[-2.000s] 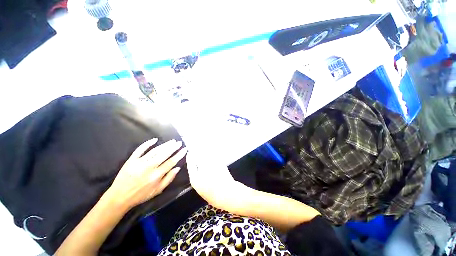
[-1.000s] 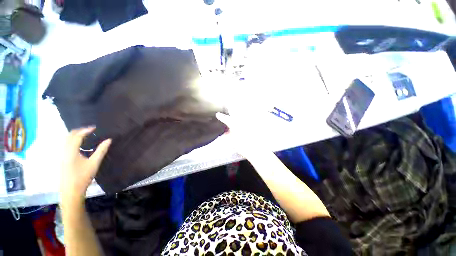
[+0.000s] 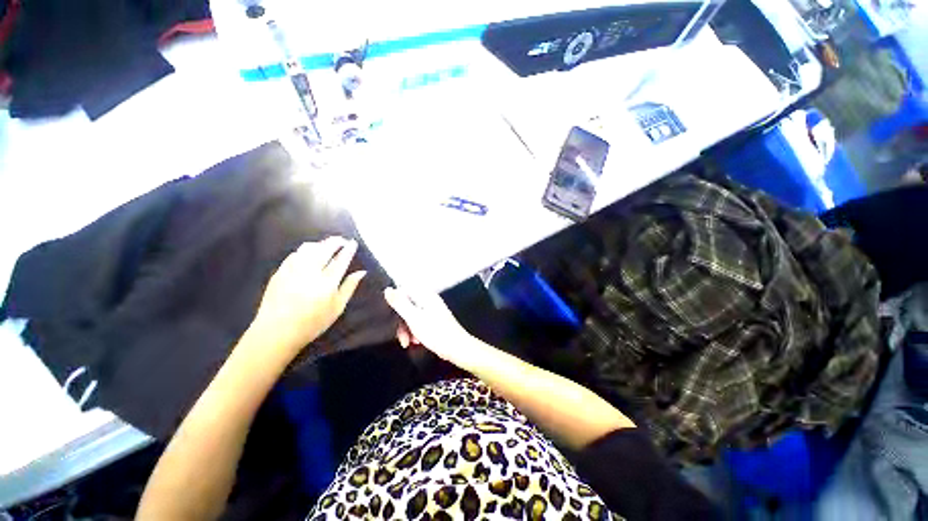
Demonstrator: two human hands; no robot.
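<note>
A black garment piece lies on the white table at the left, its right part running to the bright glare below the presser foot and needle. My left hand lies palm down on the cloth near its right edge, fingers towards the needle. My right hand is at the cloth's right edge by the table front, fingers curled and closed on the edge. The fingertips' exact hold is hard to see. Small thread snips lie right of the needle. Pale thread tails show at the cloth's lower left.
A smartphone and a small blue-and-white card lie on the table at the right. The black control panel is behind them. Plaid garments are heaped at the right. Dark pieces with red bits lie at the back left.
The view has swung back right since one second ago. My left hand has moved from the cloth's left side onto it near the needle. My right hand is now at the table's front edge.
</note>
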